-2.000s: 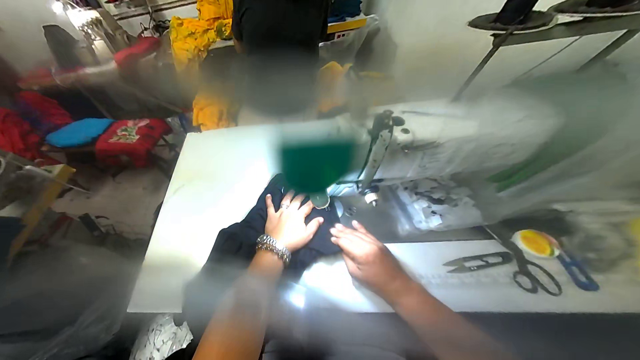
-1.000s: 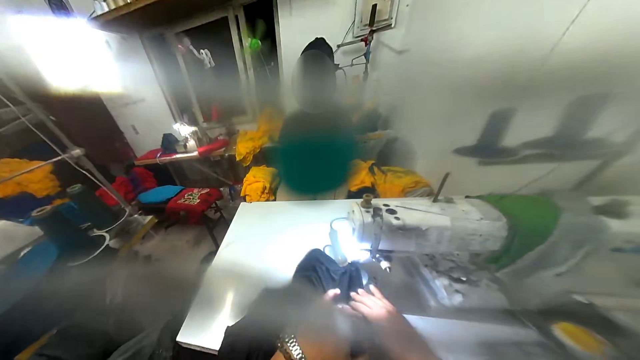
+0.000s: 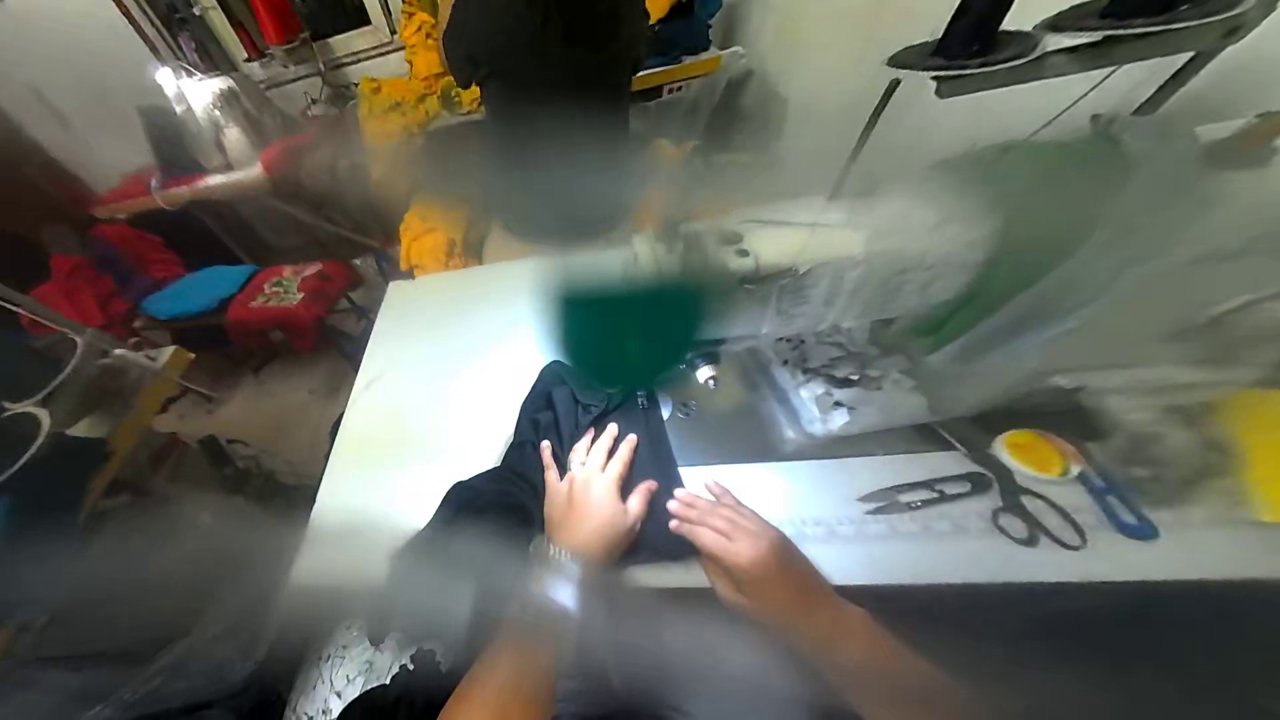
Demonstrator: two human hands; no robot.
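Black fabric (image 3: 640,450) lies on the white sewing table (image 3: 430,370), its upper end by the needle area of a sewing machine (image 3: 790,245). My left hand (image 3: 595,495) rests flat on the fabric with its fingers spread, a metal band at the wrist. My right hand (image 3: 745,545) is at the fabric's right edge, its fingers extended and pointing left, holding nothing that I can see. A green blurred patch hides part of the machine head and the fabric's far end.
To the right on the table lie thread snips (image 3: 925,492), black scissors (image 3: 1020,500) and a blue-handled tool (image 3: 1115,500) beside a yellow round thing (image 3: 1035,453). Beyond the table is a person in dark clothing (image 3: 550,60), near yellow fabric (image 3: 432,235).
The view has swung up and back down. One second ago my hands were close together at the fabric; now the left lies spread on it and the right is at its edge.
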